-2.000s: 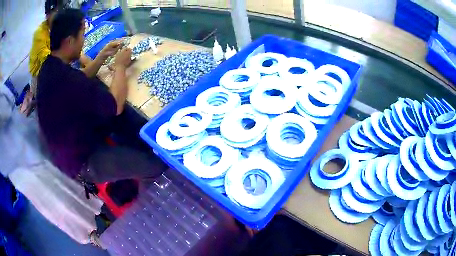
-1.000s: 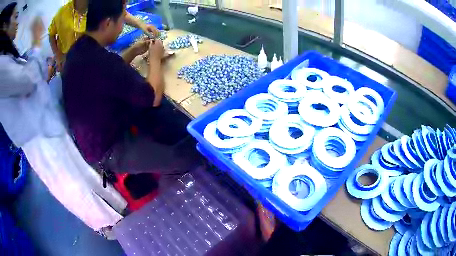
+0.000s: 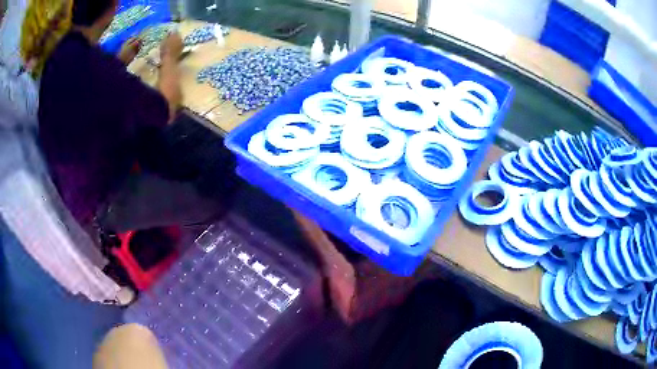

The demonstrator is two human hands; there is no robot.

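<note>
A wide scalloped ring (image 3: pixel 495 341) shows at the bottom edge, cut off by it. Its lower part and any hand on it are out of the picture. The blue flange tray (image 3: pixel 407 261) lies on the bench edge with stacks of plain wide rings (image 3: pixel 374 142). Assembled rings (image 3: pixel 576 216) lie heaped to the right, with one (image 3: pixel 467 202) flat at the near left of the heap. Neither of my hands can be made out. A rounded skin-coloured shape at the bottom left is too cut off to name.
Translucent purplish crates (image 3: pixel 209 303) stand low at left, near a red stool (image 3: pixel 148 263). A seated person in dark clothing (image 3: pixel 94 122) works beyond. Small parts (image 3: pixel 259 73) and white bottles (image 3: pixel 317 50) are on the bench. A brownish limb-like shape (image 3: pixel 331 274) shows under the tray.
The view has shifted, so the tray sits further left and higher than one second ago. The wide ring at the bottom and the skin-coloured shape at bottom left have come into view.
</note>
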